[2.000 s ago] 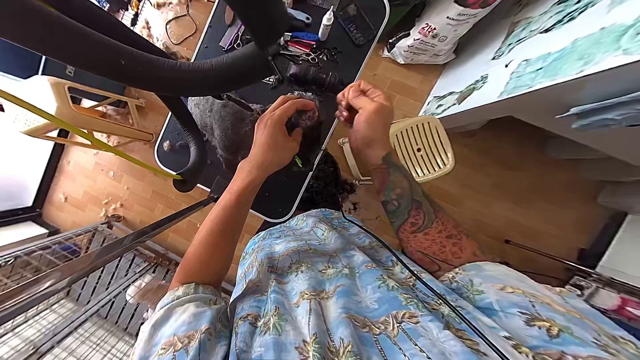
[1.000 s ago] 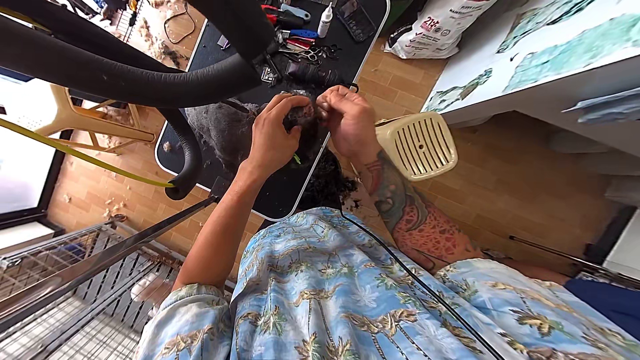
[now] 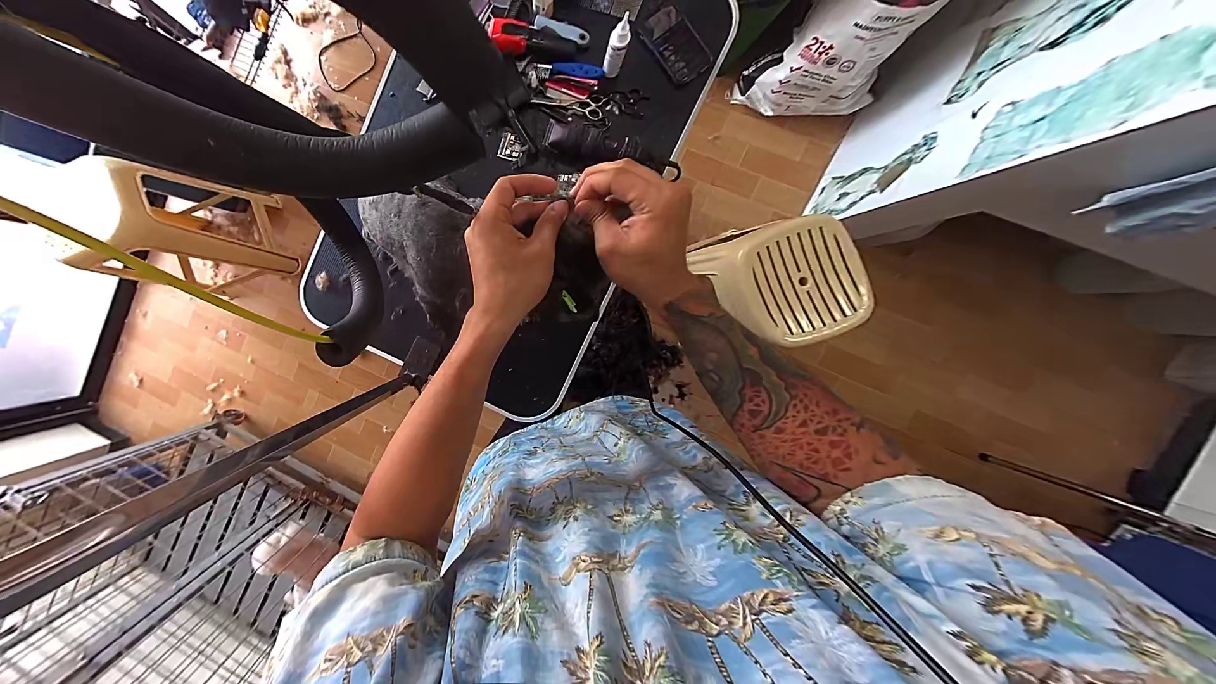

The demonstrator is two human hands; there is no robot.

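Observation:
A grey-furred animal (image 3: 408, 242), its coat clipped short, is on the black grooming table (image 3: 532, 375). My left hand (image 3: 518, 242) and my right hand (image 3: 636, 223) meet over its dark front end. Thumbs and forefingers of both are pinched together, fingertips nearly touching, around a small greyish thing, perhaps a tuft of hair; I cannot tell which. A small bright green piece (image 3: 569, 301) shows on the dark fur below the hands. Scissors (image 3: 584, 109), a white bottle (image 3: 617, 46) and a red and black tool (image 3: 527, 40) lie beyond my hands.
Thick black padded arms (image 3: 237, 157) cross the upper left, close to my left hand. Beige plastic stools stand at the right (image 3: 807, 280) and left (image 3: 180, 228). Wire cages (image 3: 190, 570) fill the lower left. A white printed bag (image 3: 836, 57) stands at the upper right.
My right hand has moved left and in to my left hand; two seconds ago they were apart. My left hand has shifted and its fingers now pinch toward the right hand's.

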